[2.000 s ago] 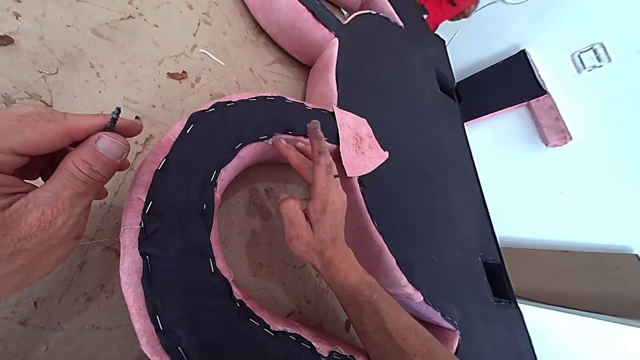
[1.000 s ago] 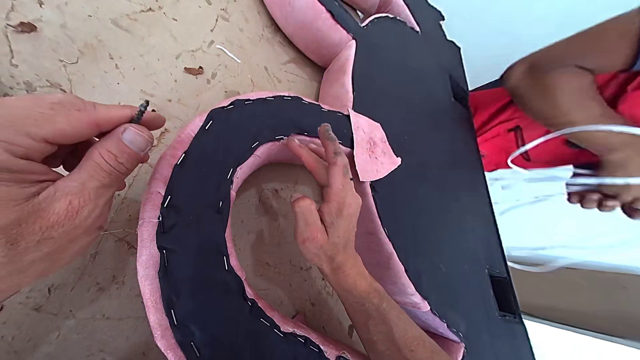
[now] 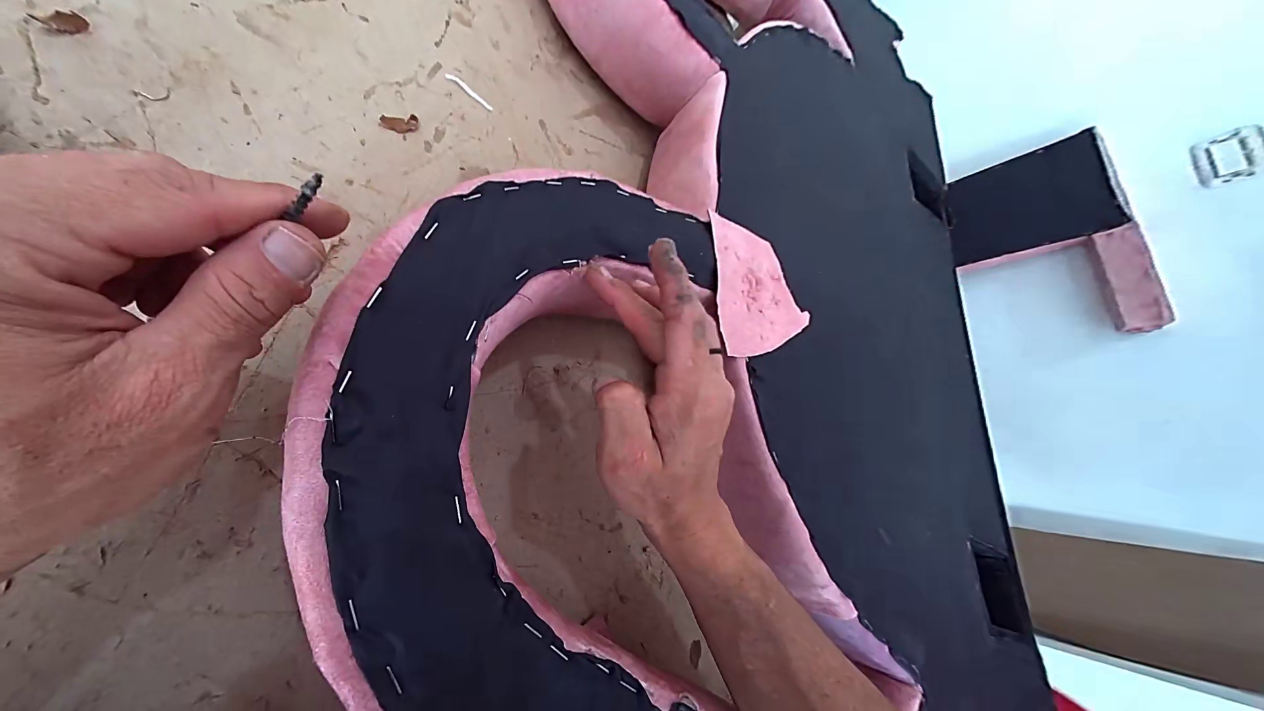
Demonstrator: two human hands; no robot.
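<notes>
My left hand [image 3: 148, 326], at the left, pinches a dark threaded screw [image 3: 304, 197] between thumb and forefinger, above the floor. At the centre lies a curved armrest-like part [image 3: 395, 444], with black backing cloth stapled over pink upholstery. My right hand [image 3: 671, 395] reaches in from the lower right. Its fingertips touch the inner pink edge near the top of the curve, and its thumb stands apart. A small dark thing shows beside its fingers; I cannot tell what it is. A loose pink fabric flap [image 3: 758, 291] lies by the joint with the black-covered panel [image 3: 839, 326].
More pink padded sections [image 3: 642, 49] adjoin the panel at the top. The stained floor [image 3: 553, 444] bears a white scrap [image 3: 468, 92] and a dry leaf [image 3: 399, 123]. A black and pink block [image 3: 1047, 197] projects at the right. Something red shows at the bottom right corner.
A person's arm and red clothing, in view at the right one second ago, have left that spot. My left hand still holds the screw, and my right hand stays at the inner edge.
</notes>
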